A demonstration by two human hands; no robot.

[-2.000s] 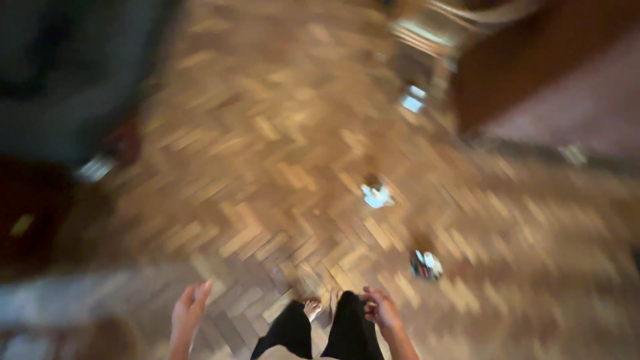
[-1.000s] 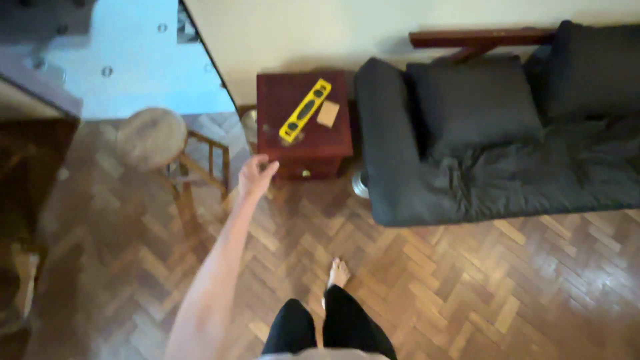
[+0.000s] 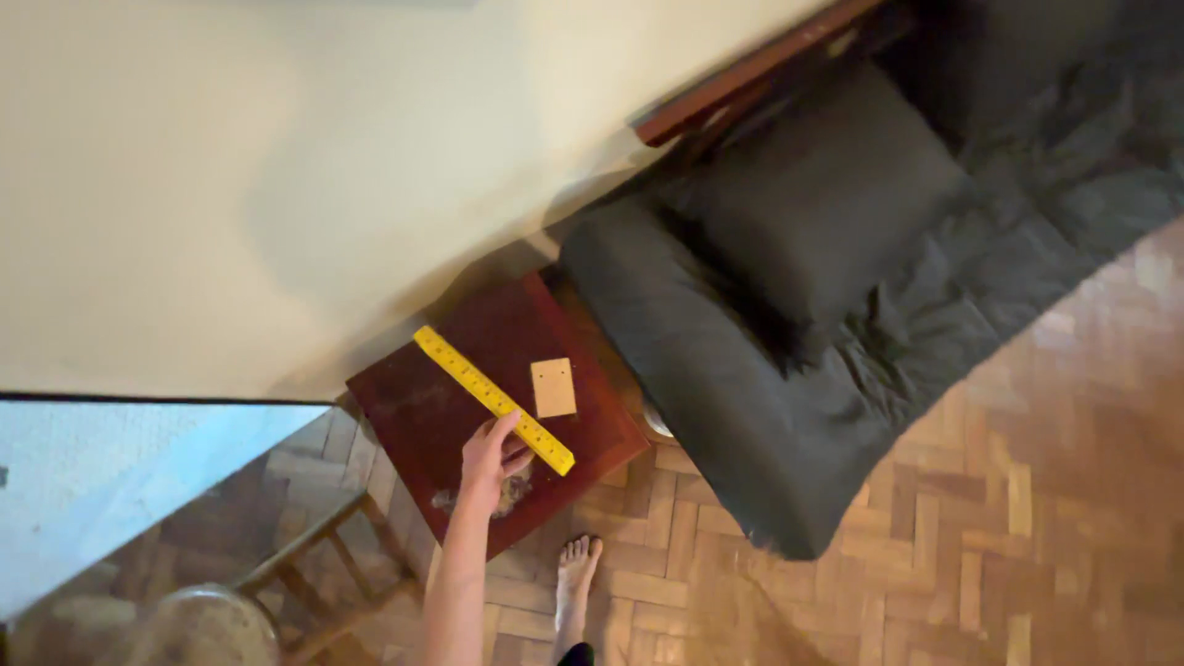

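Observation:
My left hand (image 3: 490,458) reaches over a dark red wooden side table (image 3: 504,310) and grips a yellow spirit level (image 3: 467,375) near its middle. A narrow edge with ruler-like marks faces up; some of my fingers are hidden beneath or behind it. The level lies diagonally across the view, over the tabletop; whether it touches the top cannot be told. A small tan rectangular plate (image 3: 553,388) with small holes lies on the table, to the right of the level. My right hand is out of view.
A dark-covered sofa (image 3: 740,407) with a cushion (image 3: 828,194) stands right of the table, against a pale wall (image 3: 185,203). A wooden stool (image 3: 324,573) is at lower left. My bare foot (image 3: 578,564) rests on the parquet floor (image 3: 962,518).
The view has swung round from open floor to the table. My left hand has reached the level and taken hold of it; its broad face showed before, now its marked edge does. My right hand has left view.

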